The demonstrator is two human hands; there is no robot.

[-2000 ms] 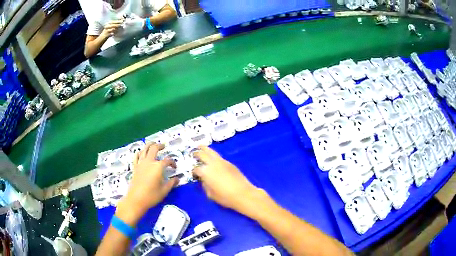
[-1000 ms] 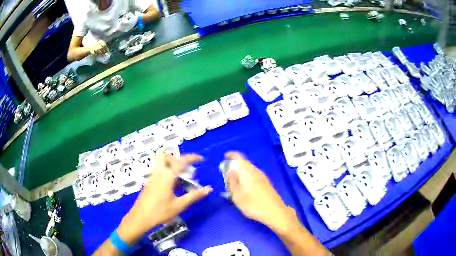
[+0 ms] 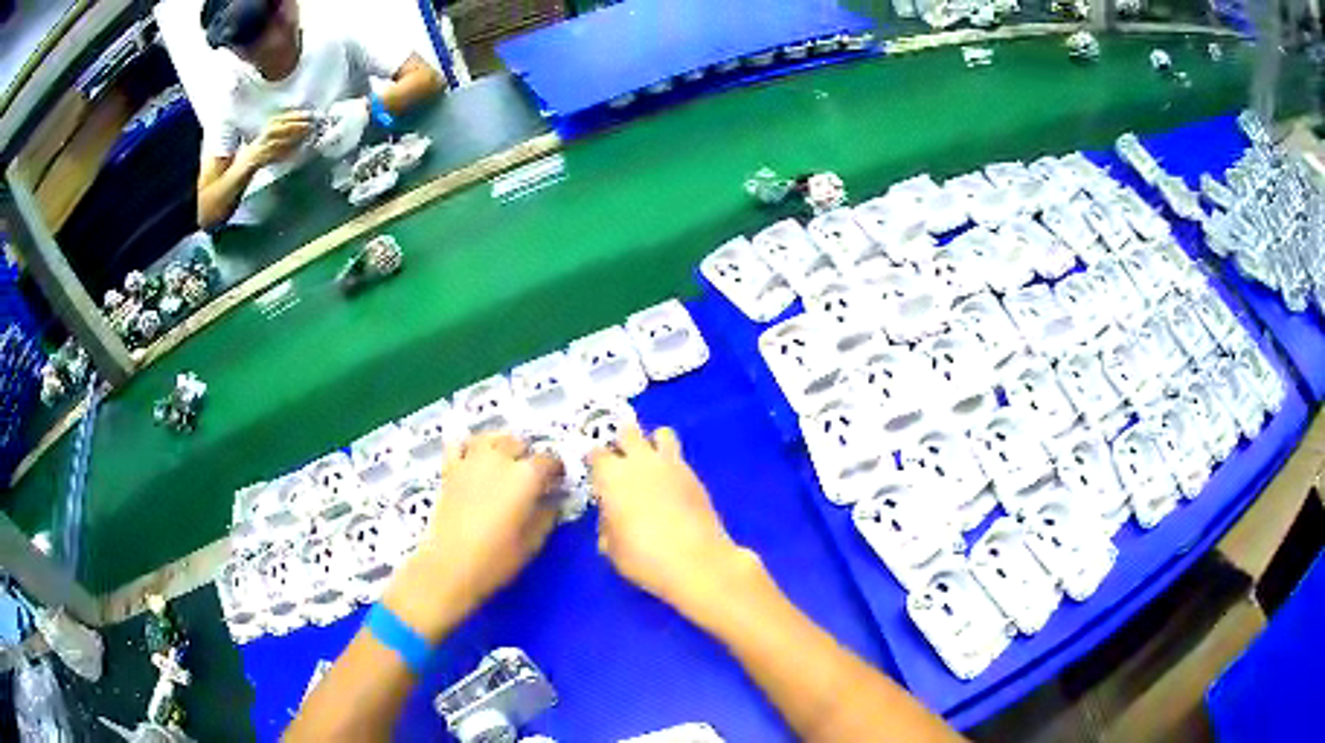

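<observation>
White moulded housings stand in two close rows (image 3: 356, 537) on the blue corrugated sheet (image 3: 698, 581), along the belt edge. My left hand (image 3: 491, 508) has its fingertips on a housing (image 3: 560, 462) at the right end of the nearer row. My right hand (image 3: 657, 511) has its fingertips on the housing (image 3: 608, 424) beside it. The fingers partly hide both parts. A blue band (image 3: 400, 636) is on my left wrist. Stacked housings (image 3: 497, 697) lie on the sheet near me, and another is cut off by the bottom edge.
Many housings (image 3: 959, 450) fill a blue sheet on the right, with a pile of grey-white parts (image 3: 1271, 211) beyond. The green belt (image 3: 480, 305) carries small clumps (image 3: 825, 190). A person (image 3: 298, 109) works across it. A dark bench with plastic bags (image 3: 66, 639) is at left.
My hands have come together at the nearer row from above the sheet, bringing housings to its right end. The view has shifted slightly. Another clump shows on the belt at left.
</observation>
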